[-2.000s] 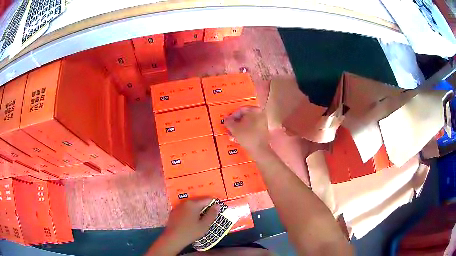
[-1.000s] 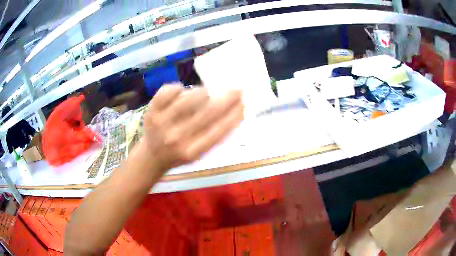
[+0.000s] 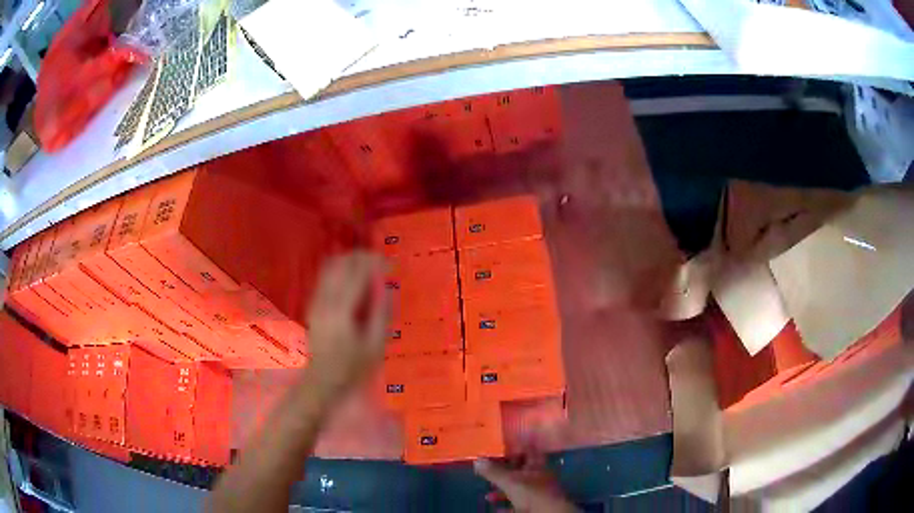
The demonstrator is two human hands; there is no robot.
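Observation:
Two columns of orange product boxes (image 3: 513,331) lie in front of me, with small black labels on their faces. One more labelled orange box (image 3: 453,433) lies across their front end. My left hand (image 3: 346,311) is blurred at the left edge of the left column; whether it touches a box is unclear. My right hand (image 3: 526,481) is at the bottom, by the front box's lower right corner, blurred and cut off by the edge. I cannot tell its hold. No label sheet shows in either hand.
Box stacks (image 3: 241,240) stand at the left and under the white shelf (image 3: 561,62). The torn-open brown carton (image 3: 852,271), with orange boxes inside, is at the right. A white sheet (image 3: 306,45), label sheets (image 3: 185,85) and a red bag (image 3: 85,75) lie on the shelf.
My view went up to the shelf and back down. My left hand, over the shelf beside a white sheet one second ago, is down at the boxes. The label sheet has left my hand.

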